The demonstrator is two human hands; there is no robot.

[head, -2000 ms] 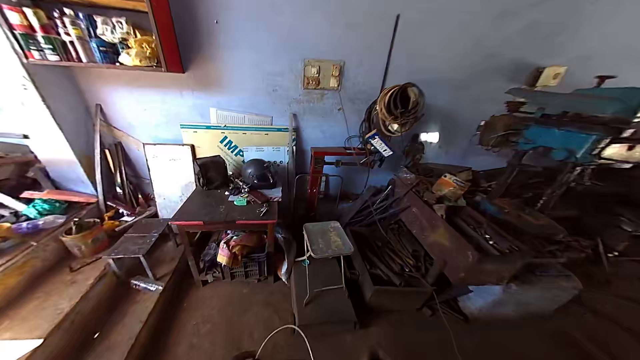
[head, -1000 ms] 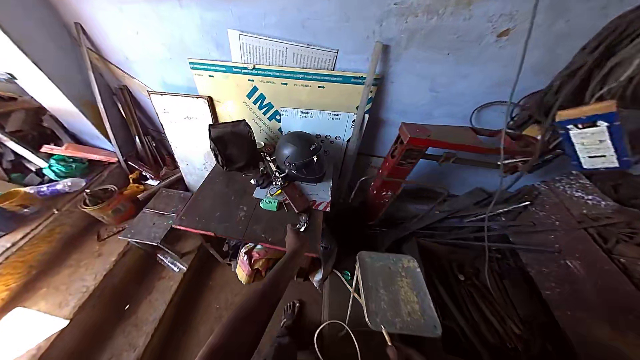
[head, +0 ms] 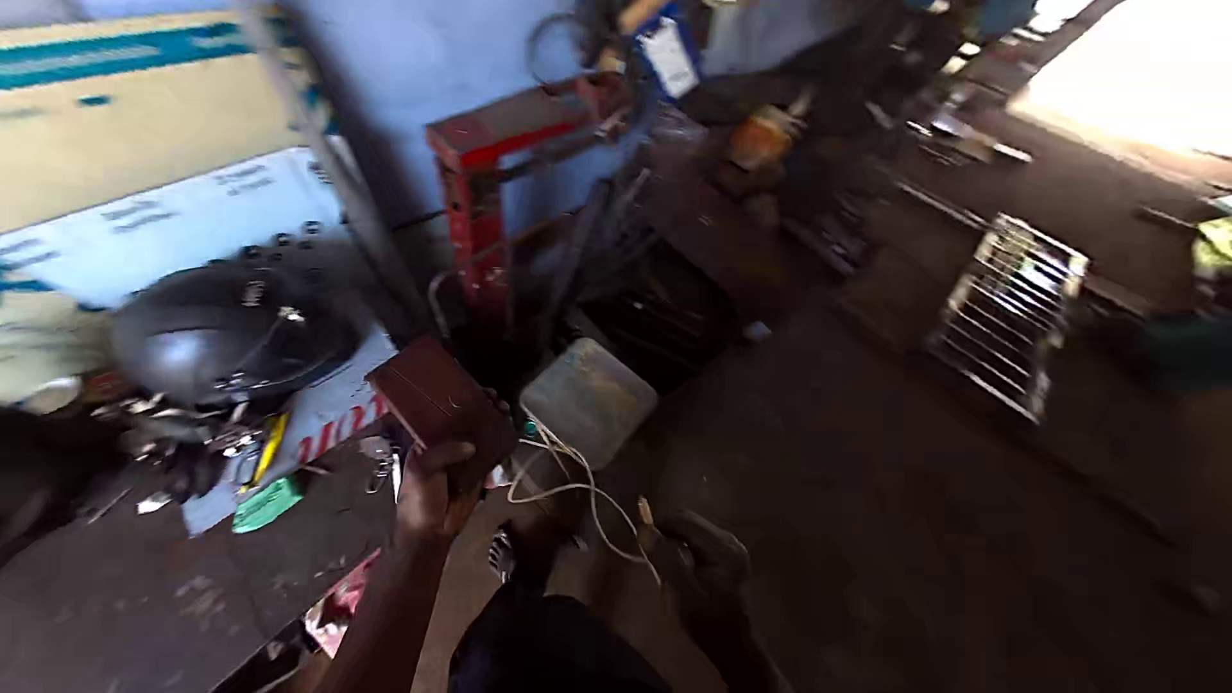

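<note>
My left hand [head: 438, 486] grips a dark red-brown, flat rectangular book or box [head: 438, 399] beside the table edge. Lower right of it, my right hand [head: 698, 558] is closed around a small thin object with a pale tip [head: 645, 510]; the rest is hidden in the fingers. A white cable [head: 597, 491] loops between the hands, near a worn square stool seat [head: 589, 399]. On the dark table [head: 115, 597] at left lie a black helmet [head: 226, 332], keys, a yellow pen-like item [head: 271, 448] and a green paper [head: 268, 505].
A red metal frame [head: 476, 221] stands against the blue wall beyond the stool. Behind the stool is a dark bin [head: 654, 308] with metal pieces. A metal grille [head: 1011, 313] lies on the floor at right. A printed board [head: 154, 125] leans behind the helmet.
One second ago my left hand was reaching over the table; now it holds the red-brown object up by the table's edge. My right hand has come further into view. The view has swung right.
</note>
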